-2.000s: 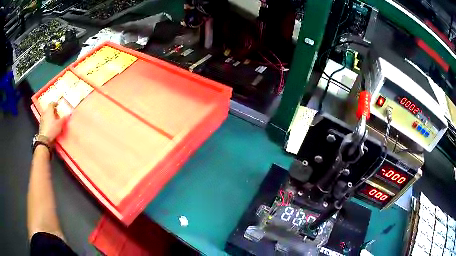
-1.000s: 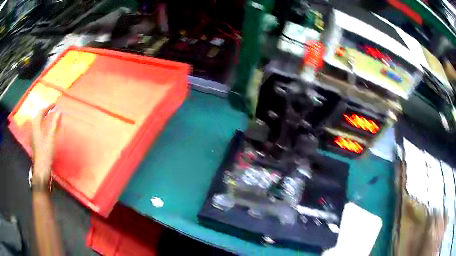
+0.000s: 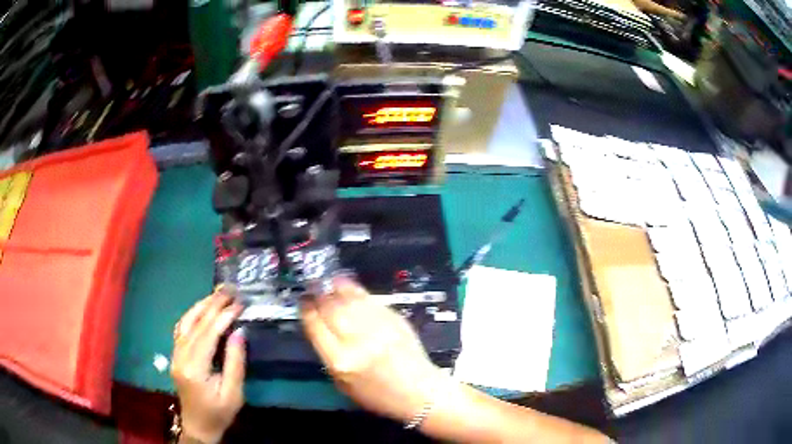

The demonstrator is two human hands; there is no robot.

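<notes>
The black test fixture (image 3: 391, 230) stands in front of me, its red clamp handle (image 3: 271, 39) raised. White seven-segment digits (image 3: 256, 267), unlit, show in the clear nest at the fixture's front left. A pale strip (image 3: 267, 310) lies just in front of the digits, between my hands; blur hides whether it is a separate board. My left hand (image 3: 207, 364) is at the nest's front left corner, fingers bent. My right hand (image 3: 365, 342) has its fingertips at the nest's front right edge. Whether either hand grips anything is hidden by blur.
Two stacked panel meters (image 3: 395, 139) glow red behind the base. A red tray (image 3: 61, 286) is at left. A white paper slip (image 3: 506, 329) and a pen (image 3: 499, 232) lie right of the fixture. Rows of white rectangles (image 3: 695, 234) lie on cardboard (image 3: 630, 295) at far right.
The view has swung right. My left hand has left the red tray and come to the fixture's front. My right hand has moved from the cardboard stack to the nest.
</notes>
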